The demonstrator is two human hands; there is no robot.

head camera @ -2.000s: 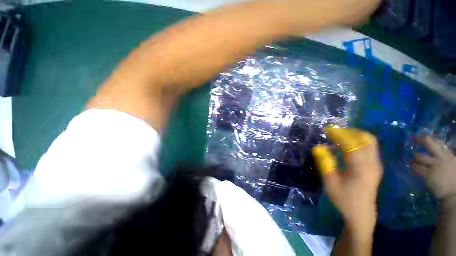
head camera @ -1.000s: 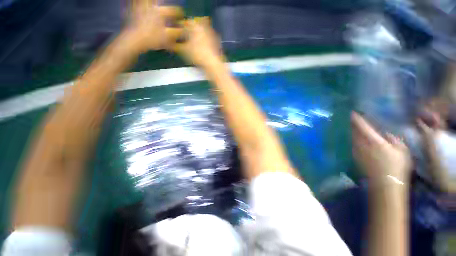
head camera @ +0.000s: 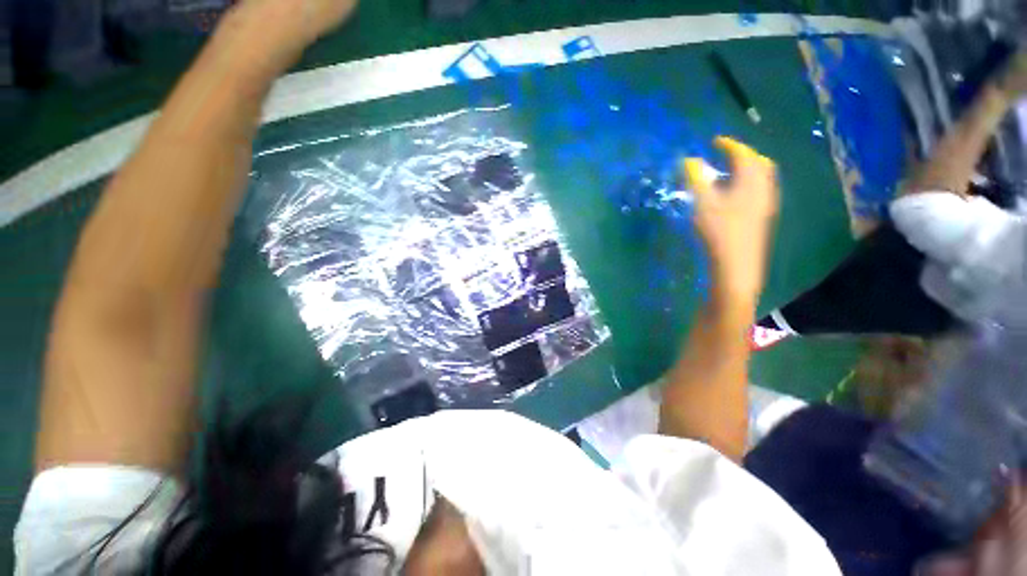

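A clear crinkled plastic pocket sheet [head camera: 394,270] lies on the green bench in front of me, showing several black glossy panels [head camera: 527,318] in or on it. My right hand [head camera: 732,186], with yellow finger cots on thumb and finger, is over the heap of thin blue film [head camera: 631,129], right of the sheet. Its thumb and finger are apart; no held thing shows clearly. My left hand [head camera: 298,14] is at the top edge beyond the pale rail, its fingers cut off or hidden, so what it holds cannot be told.
A pale rail [head camera: 383,77] curves along the bench's far side. A dark pen-like stick [head camera: 738,88] lies right of the film. More blue material [head camera: 862,113] lies farther right. Another person's arm and white sleeve [head camera: 957,219] are at the right, with a blurred clear bag [head camera: 952,439] below.
My view has shifted. My right hand has left the area by my left hand beyond the rail and moved to the blue film. My left arm still reaches over the rail.
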